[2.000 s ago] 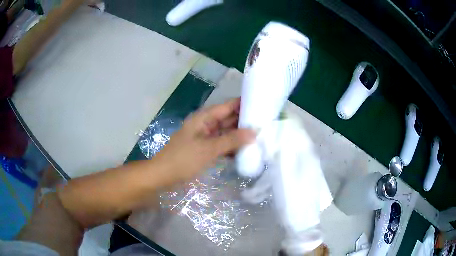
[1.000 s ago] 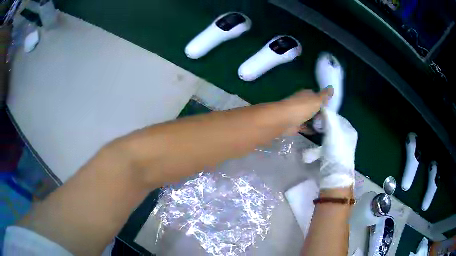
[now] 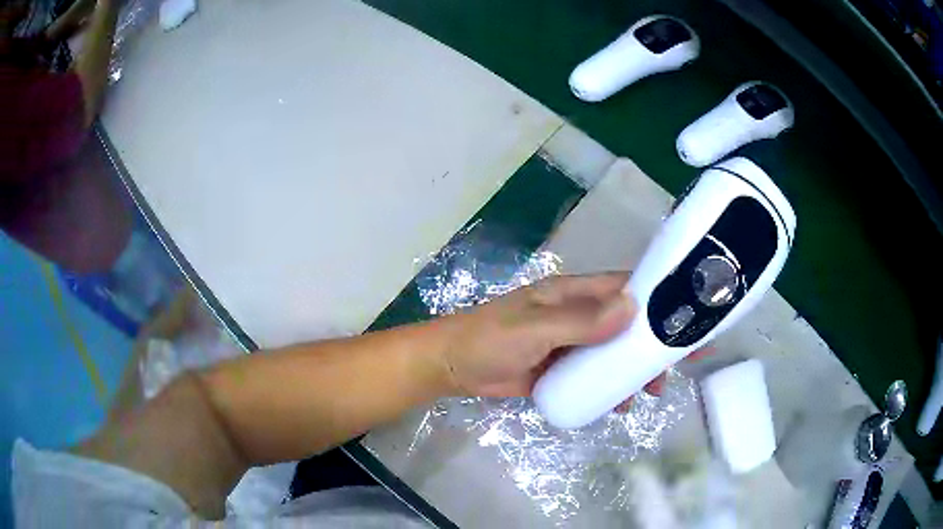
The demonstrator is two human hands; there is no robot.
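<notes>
My left hand [image 3: 538,336], bare, holds a white handheld device [image 3: 662,300] by its handle. The device's wide head points up and right. Its black oval panel with a round silver button faces me. A white rectangular pad [image 3: 739,415] lies on the board to the right of the handle. A blurred whitish shape at the bottom edge looks like my gloved right hand [image 3: 672,501]. It is cut off, and its fingers cannot be made out.
Two white devices lie on the green conveyor belt [image 3: 620,139] at the upper right. Crinkled clear film [image 3: 548,465] lies under my left arm. A metal-topped bottle [image 3: 875,436] and another device [image 3: 858,501] are at the lower right. A person's dark red sleeve [image 3: 41,134] is at the left.
My left hand has come back from the belt with a device, now held panel-up over the board. My gloved right hand has moved away from the belt to the bottom edge, blurred.
</notes>
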